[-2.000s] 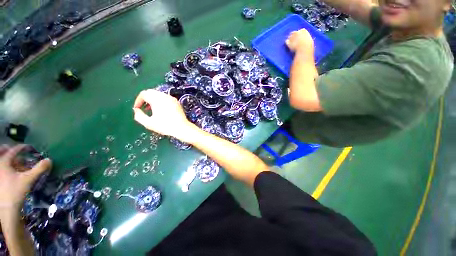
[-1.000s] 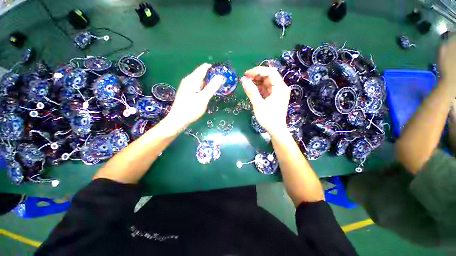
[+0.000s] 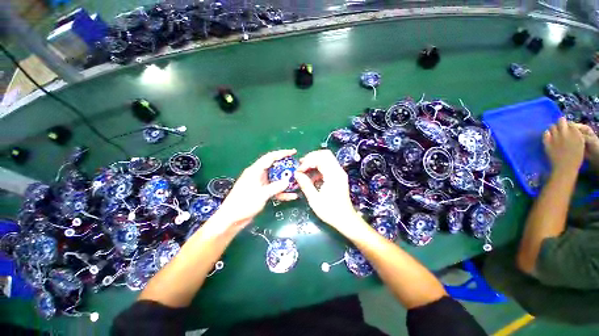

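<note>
A round wired unit (image 3: 283, 170) with a blue patterned face is held in my left hand (image 3: 244, 195), in the middle of the bench. My right hand (image 3: 327, 186) has its thumb and fingertips pinched together at the unit's right edge; whether a small ring is between them cannot be told. Small clear rings (image 3: 295, 216) lie on the green bench below the hands. A single unit (image 3: 282, 254) lies face up nearer me, with a thin white lead. Heaps of similar units lie on the left (image 3: 125, 230) and right (image 3: 420, 154).
Black block-shaped parts (image 3: 304, 75) are spaced along the far side of the bench. More dark units (image 3: 190, 23) lie beyond its far rim. A blue tray (image 3: 525, 138) is at the right, where another worker's hands and forearms (image 3: 555, 190) reach over. A black cable runs at far left.
Since one second ago, my right hand has moved in from beside the unit to touch its edge. The view has shifted to show more of the far bench. The neighbour's hands are now at the blue tray.
</note>
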